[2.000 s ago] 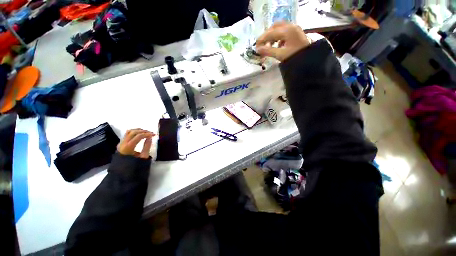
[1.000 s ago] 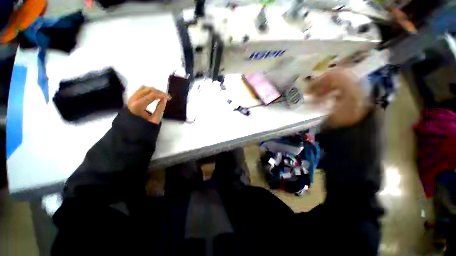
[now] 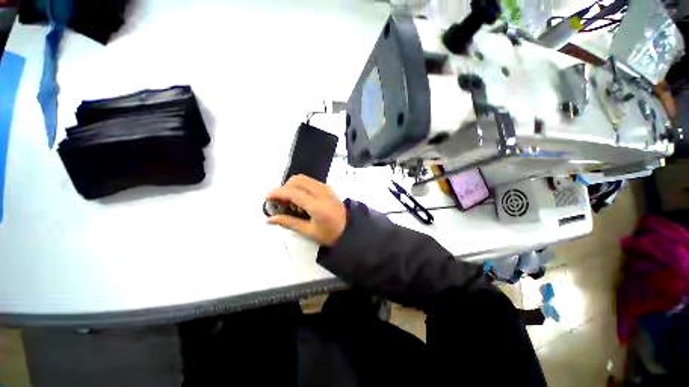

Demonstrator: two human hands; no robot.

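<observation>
My right hand (image 3: 313, 212), its sleeve coming from the right, is over the near end of a black fabric piece (image 3: 311, 153). Its fingertips pinch a small round metal thing that looks like a bobbin (image 3: 273, 206). The fabric piece lies flat on the white table, left of the sewing machine head (image 3: 393, 94). Its near end is partly hidden by my fingers. The needle area is mostly hidden by the machine head. A thick stack of black cut panels (image 3: 136, 143) lies to the left. My left hand is out of view.
Black thread snips (image 3: 412, 202) lie under the machine arm, beside a phone (image 3: 468, 187) with a pink screen. A white box with a round grille (image 3: 515, 202) is right of the phone. A blue cloth strip (image 3: 49, 83) hangs at the left. The table's grey edge (image 3: 181, 310) runs along the front.
The view has moved closer and turned to the machine's left end. My right hand has come from the machine's right side to the fabric piece. My left hand has left the view.
</observation>
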